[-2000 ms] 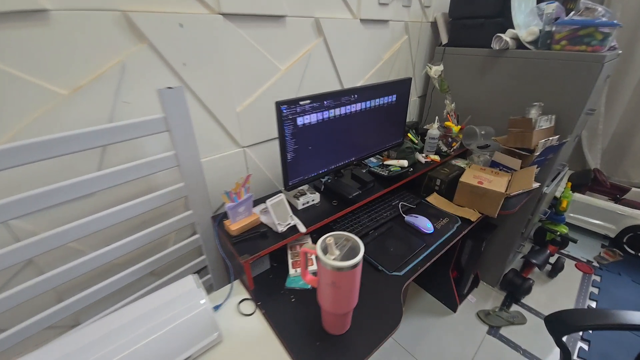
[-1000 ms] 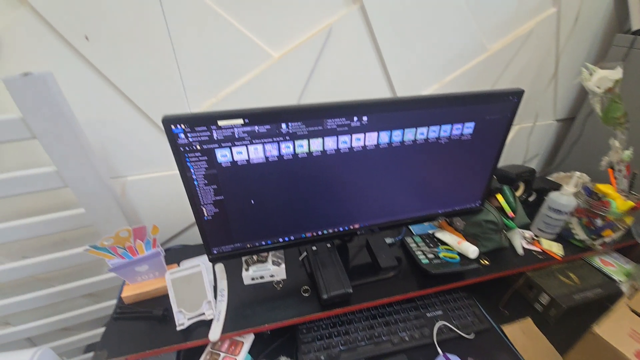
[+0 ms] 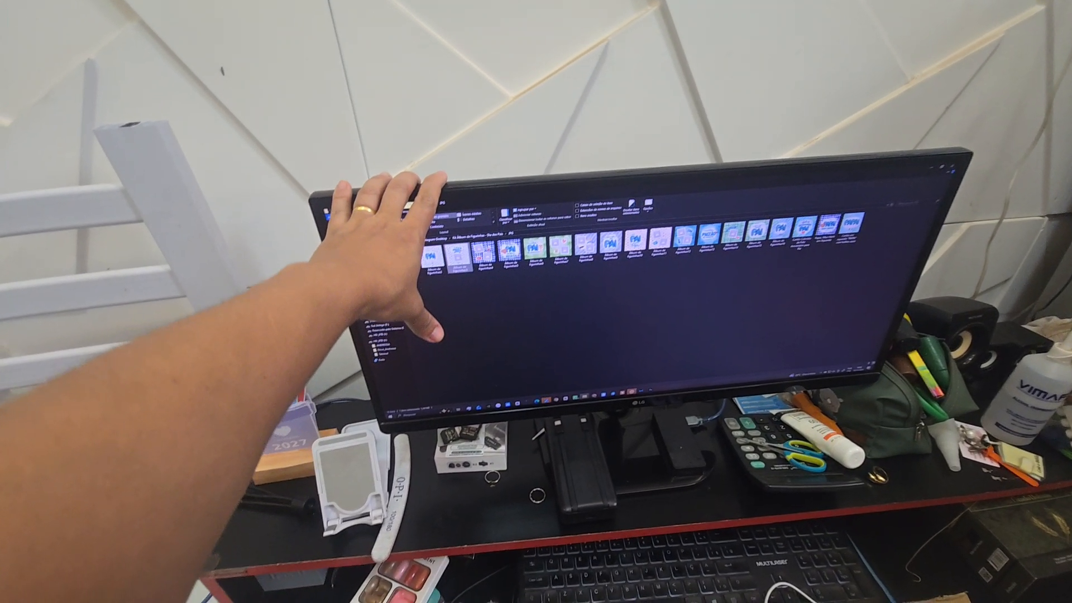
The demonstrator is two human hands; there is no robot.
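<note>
My left hand point(image 3: 377, 243) reaches in from the lower left and rests at the upper left corner of a black LG computer monitor point(image 3: 653, 318). Its fingers lie over the top edge, and the thumb is spread across the front of the lit screen. A gold ring is on one finger. Rows of small thumbnails show on the screen. Below the monitor stand a white phone stand point(image 3: 350, 481), a white nail file point(image 3: 392, 502) and a small white box point(image 3: 471, 452). My right hand is out of view.
A black keyboard point(image 3: 687, 569) lies under the red-edged shelf point(image 3: 636, 532). To the right are a calculator point(image 3: 754, 452), scissors point(image 3: 804, 456), a white tube point(image 3: 825, 437), a green pouch point(image 3: 879, 410), a clear bottle point(image 3: 1026, 398) and a black speaker point(image 3: 955, 331). White slats point(image 3: 159, 209) stand left.
My left hand has come into view and onto the monitor's upper left corner; neither earlier frame shows it. The view has moved closer to the monitor since the first frame.
</note>
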